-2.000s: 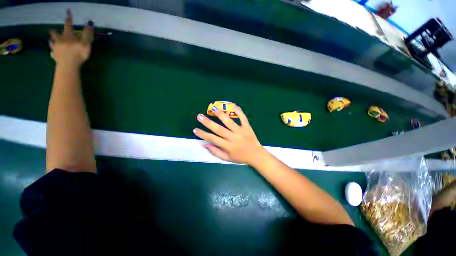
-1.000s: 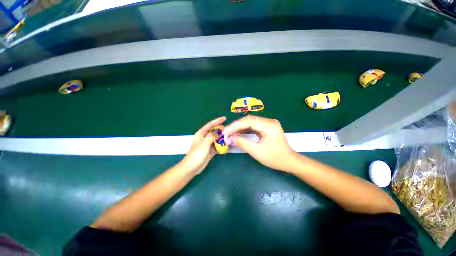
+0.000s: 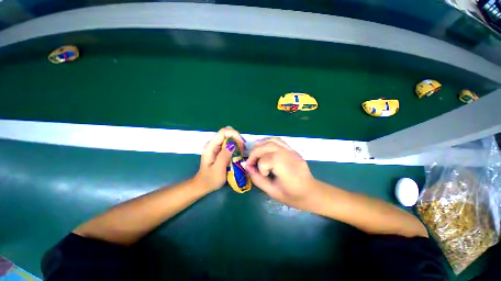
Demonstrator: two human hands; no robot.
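An open yellow toy car shell point(image 3: 239, 178) is held above the bench, just on the near side of the white rail, its hollow side with blue and red insides showing. My left hand point(image 3: 215, 162) grips its upper end from the left, thumb on the inner parts. My right hand point(image 3: 279, 171) is at its right side, thumb and index finger pinched together at the inner parts. A small light piece or wire shows near those fingertips; what it is cannot be told.
Yellow car units lie on the green belt point(image 3: 165, 88), the nearest one point(image 3: 297, 102) beyond my right hand. A grey post point(image 3: 434, 131) rises at right. A white round cap point(image 3: 407, 192) and a clear bag of gold-coloured parts point(image 3: 458, 214) are on the bench at right.
Two seconds ago my hands were apart over the belt. They have since come together on a shell. Since one second ago the shell shows lower, with more of its blue inside visible.
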